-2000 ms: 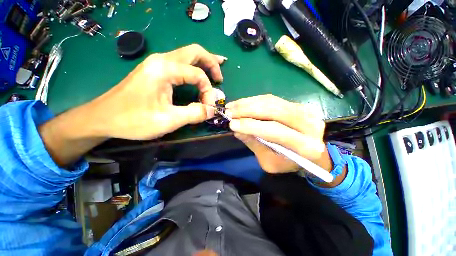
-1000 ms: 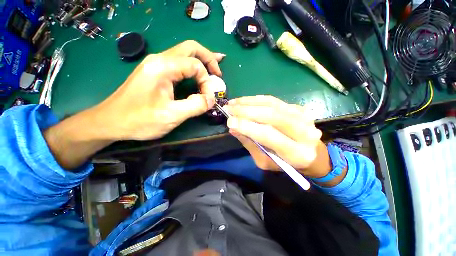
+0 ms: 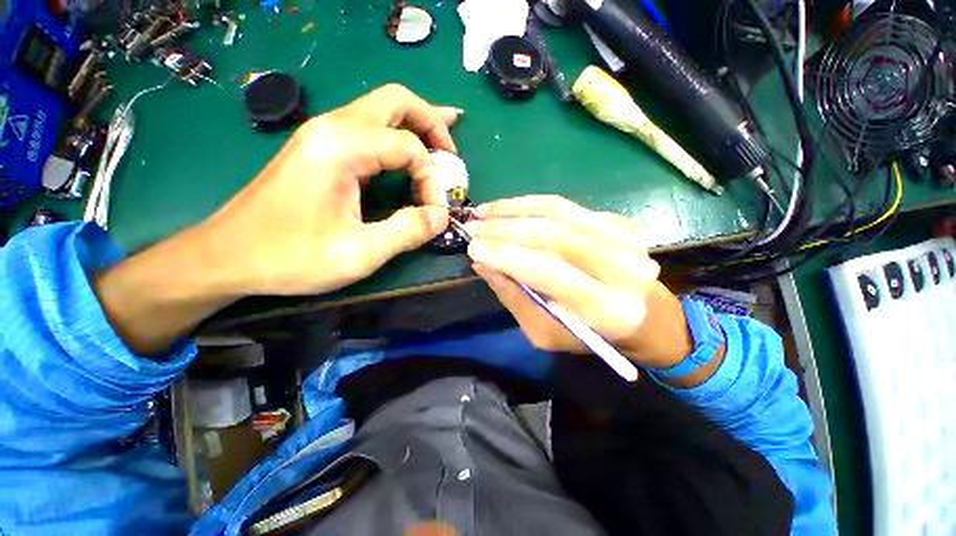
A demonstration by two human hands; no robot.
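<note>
The small round device housing [image 3: 449,239], dark with light and yellow details, lies at the front edge of the green bench. A silver-white disc [image 3: 450,176] sits at its far side. My left hand [image 3: 346,194] pinches at the housing's upper left with thumb and index finger; the other fingers curl above it. My right hand [image 3: 577,272] holds silver-white tweezers [image 3: 587,337] like a pen, their tips on the board beside my left thumb. The fingers partly hide the housing, and the exact contact point is too small to tell.
A black disc [image 3: 275,99] lies left of the work. A spare round module [image 3: 517,66], a cream tapered stick [image 3: 642,126] and a thick black screwdriver-like cylinder [image 3: 681,89] lie beyond. A white tray [image 3: 907,387] and a fan grille [image 3: 881,89] are right, a white cable bundle [image 3: 108,157] left.
The tweezers have tilted more steeply and their rear end has shifted left. The silver-white disc shows more clearly above the left fingertips. My left hand stays pinched at the housing.
</note>
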